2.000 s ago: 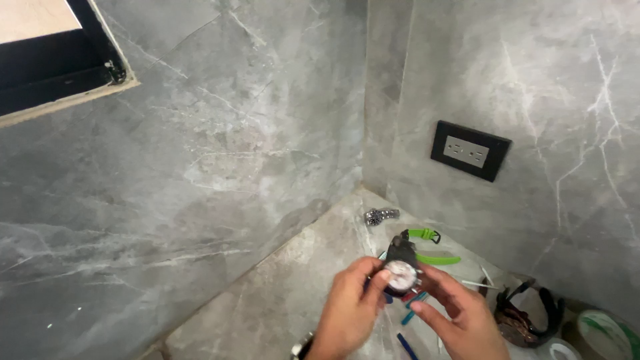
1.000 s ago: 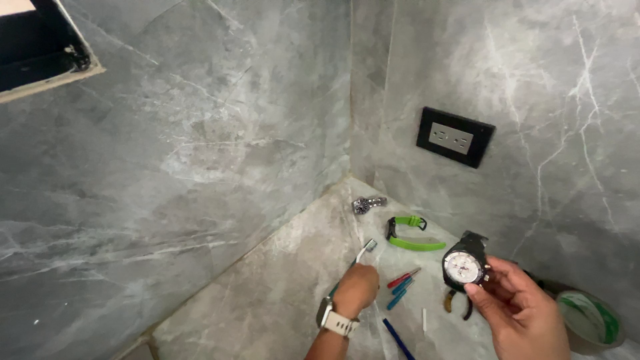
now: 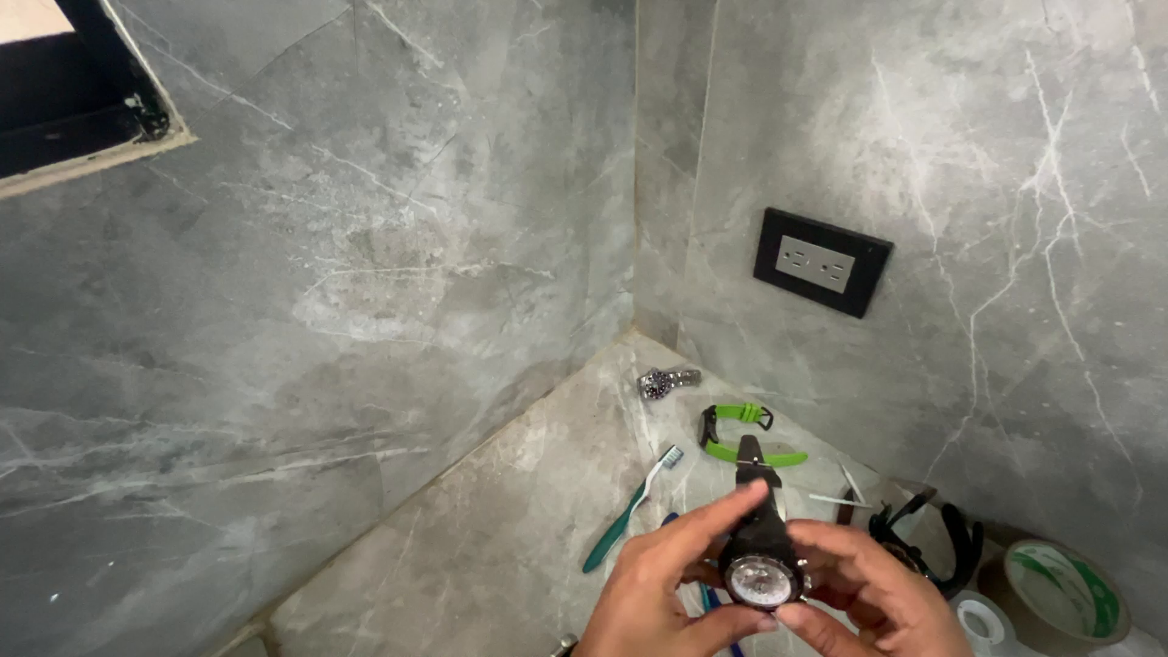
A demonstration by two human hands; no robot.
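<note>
A black-strapped wristwatch with a round light dial (image 3: 762,581) is held upright between both hands, low in the head view. My left hand (image 3: 675,584) grips its left side, fingers along the black strap. On the other side, my right hand (image 3: 867,584) holds the case near the crown, its thumb at the lower edge. A green and white toothbrush (image 3: 620,529) lies on the counter left of the watch. Beyond the hands are a watch with a bright green strap (image 3: 757,454) and a metal-bracelet watch (image 3: 669,382). Blue tools under the hands are mostly hidden.
Grey marbled walls meet behind the stone counter (image 3: 438,557). A black-framed outlet (image 3: 821,262) is on the right wall. At the right are a dark-strapped watch (image 3: 958,547), thin white sticks (image 3: 839,499), a white ring (image 3: 981,620) and a large tape roll (image 3: 1063,589).
My left hand, at the toothbrush one second ago, has let it go and now holds the watch together with my right hand. The toothbrush lies on the counter.
</note>
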